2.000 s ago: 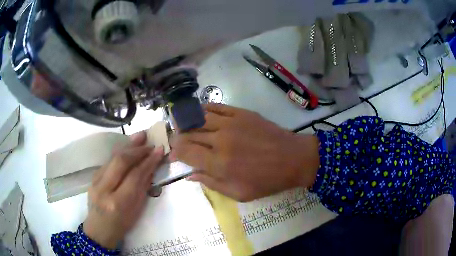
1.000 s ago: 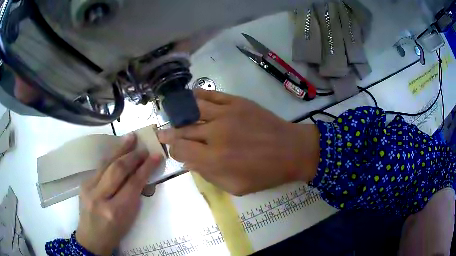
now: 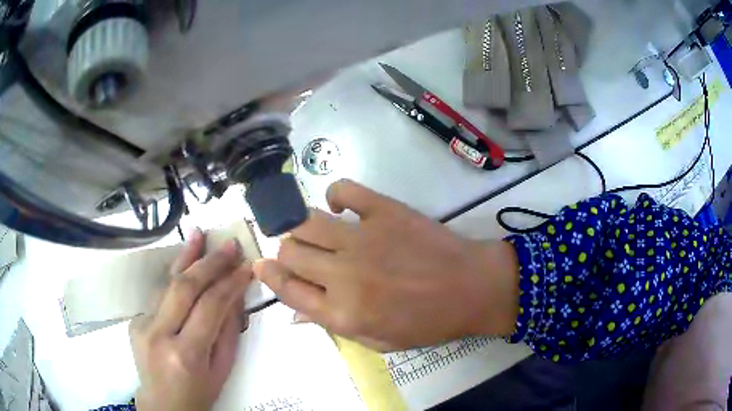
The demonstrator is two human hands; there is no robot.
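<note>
A beige fabric strip [image 3: 112, 282] lies on the machine bed, running from the left to just below the needle area. My left hand [image 3: 193, 321] lies on its right part, fingers flat and pressing it down. My right hand [image 3: 393, 273] is beside the strip's right end, its fingertips close to my left fingertips. Whether it touches the cloth cannot be told. The dark square attachment [image 3: 275, 201] hangs just above my right fingers. The needle and presser foot are hidden behind it and the machine head [image 3: 241, 56].
Red and black thread snips [image 3: 440, 116] lie right of the round disc [image 3: 321, 156]. Finished zipper pieces [image 3: 526, 72] lie farther right. A black cord [image 3: 598, 172] loops above my right sleeve. Yellow tape [image 3: 369, 377] crosses the ruler edge. Cut pieces [image 3: 18, 365] lie at far left.
My right hand has shifted slightly down, away from the disc, with its index finger curled. My left hand stays on the strip. The camera view has shifted, showing the machine head lower and farther left.
</note>
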